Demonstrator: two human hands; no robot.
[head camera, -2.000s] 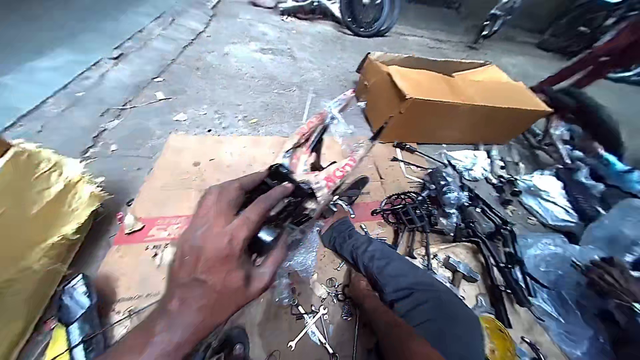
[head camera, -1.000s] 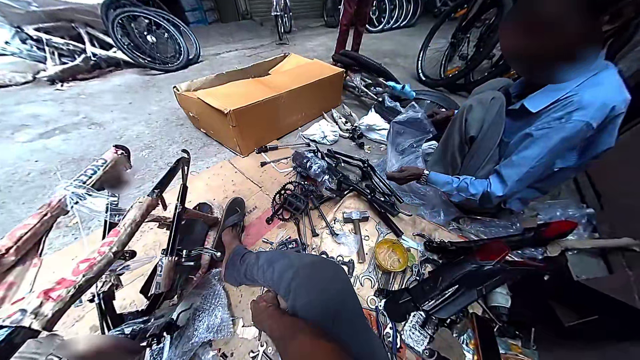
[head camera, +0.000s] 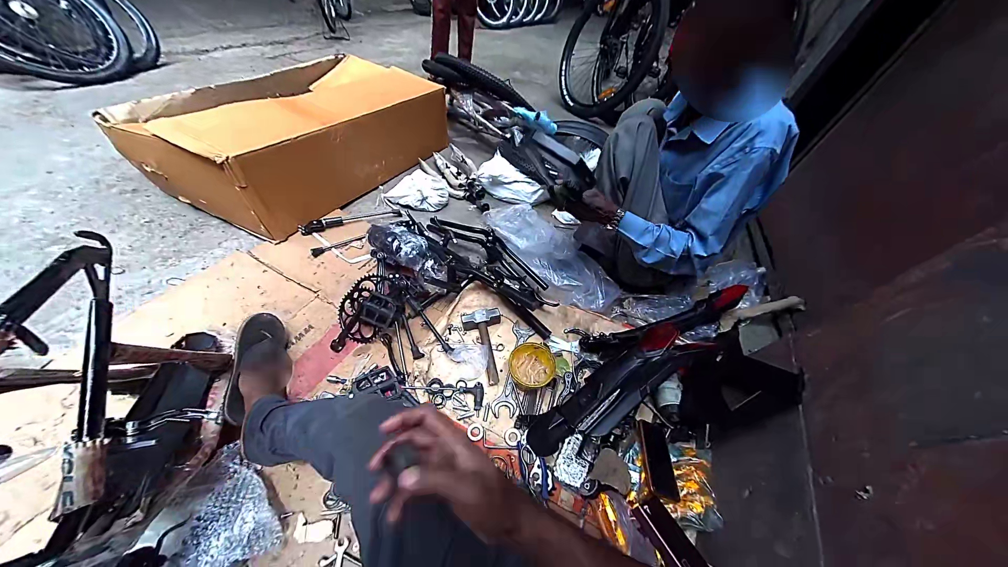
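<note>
My right hand is over my grey-trousered leg, its fingers curled and blurred. A small dark patch shows between thumb and fingers; whether it is a held part cannot be told. My left hand is out of view. A partly wrapped bicycle frame stands at the left, beside my sandalled foot. Ahead of my knee lie a black crankset with chainring, a pedal, a hammer, a yellow tub of grease-like paste and several spanners.
A large open cardboard box stands beyond the cardboard sheet. Black bicycle parts and plastic bags lie ahead. Black-and-red mudguards lie at the right. A person in a blue shirt sits at the back right, handling a dark part.
My left hand, at the bicycle frame two seconds ago, is out of view. My right hand has risen over my leg. The seated person's hands have moved from clear plastic to a dark part. The view has swung right.
</note>
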